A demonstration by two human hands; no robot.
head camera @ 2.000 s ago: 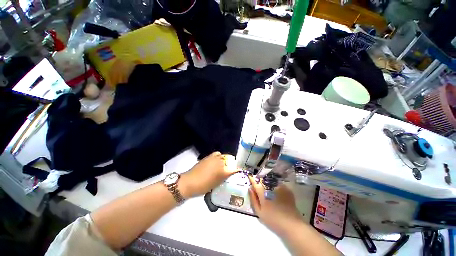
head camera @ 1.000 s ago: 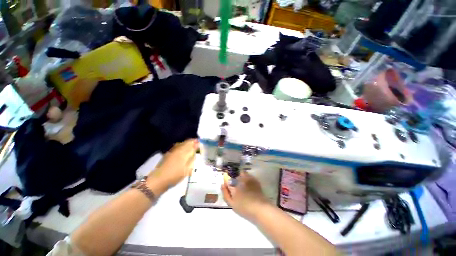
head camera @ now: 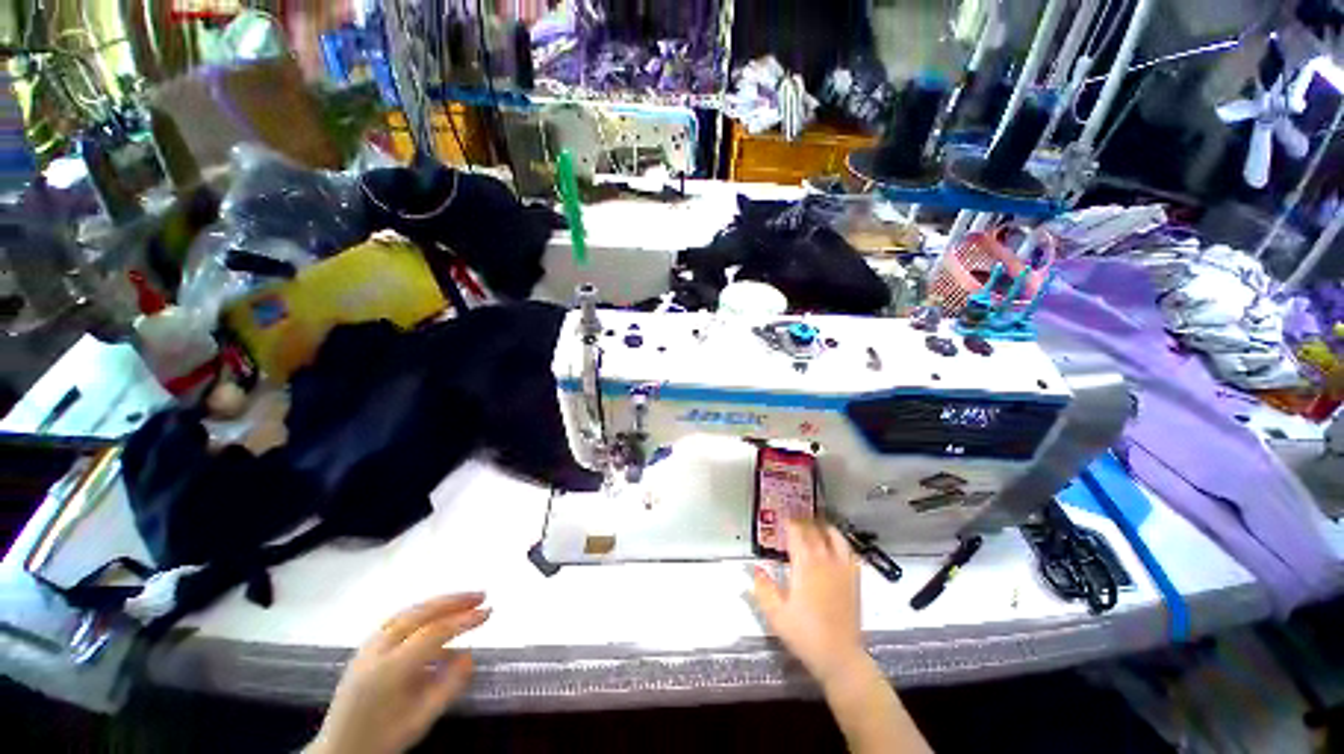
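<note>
My right hand (head camera: 814, 592) touches the lower part of a lit smartphone (head camera: 786, 498) with its fingertips; the phone lies under the machine arm. My left hand (head camera: 406, 678) is empty, fingers apart, over the table's front edge. The white lockstitch machine (head camera: 693, 377) stands in front, its presser foot area (head camera: 627, 469) at the left end of the head. Dark cloth (head camera: 398, 420) lies spread left of the needle, away from both hands, one end near the needle.
Thread snips (head camera: 876, 554), a thin black tool (head camera: 946, 573) and a black coiled or looped item (head camera: 1073, 560) lie right of the phone. A yellow box (head camera: 342, 307) stands behind the cloth. A pink basket (head camera: 985, 268) is behind the machine, purple cloth (head camera: 1179, 427) at right.
Both hands have left the needle area. My left hand has moved back to the table's front, and my right hand has moved to the phone. The view has tilted up and shows more background.
</note>
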